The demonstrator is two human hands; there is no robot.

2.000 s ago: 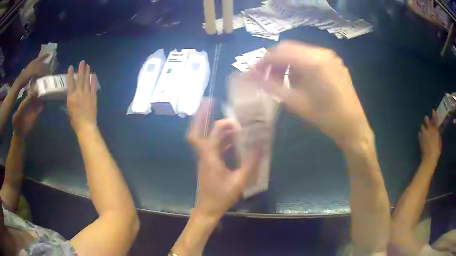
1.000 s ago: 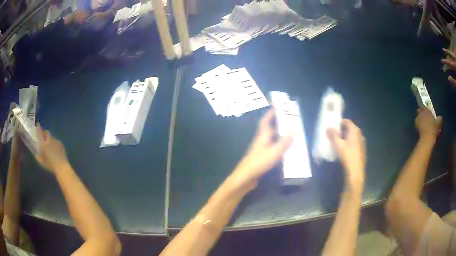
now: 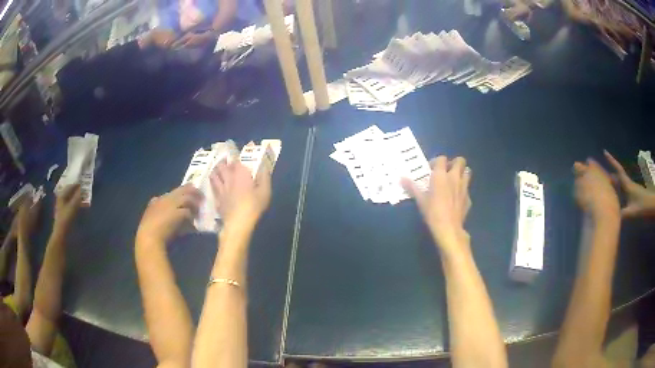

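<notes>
My left hand (image 3: 240,190), with a thin bracelet, is over a white bagged item (image 3: 208,215) lying between two white cartons, one on the left (image 3: 194,167) and one on the right (image 3: 267,152). Its fingers touch the bag; blur and overlap hide whether they grip it. My right hand (image 3: 444,201) is at the right edge of the small leaflet pile (image 3: 373,165), fingers apart, thumb touching the papers, with no clear grip. A printed carton (image 3: 529,226) lies on the dark green table to the right of my right hand.
Another person's hand (image 3: 169,212) reaches to the same group from the left. Two pale posts (image 3: 314,65) stand behind the table seam (image 3: 296,251). A fanned leaflet spread (image 3: 424,65) lies at the back. Another person's hands (image 3: 600,190) are at the right, others at the far left.
My hands have let go of the carton and bagged item. My left hand has moved left to the group, my right to the leaflets. A neighbour's hand has come in beside my left.
</notes>
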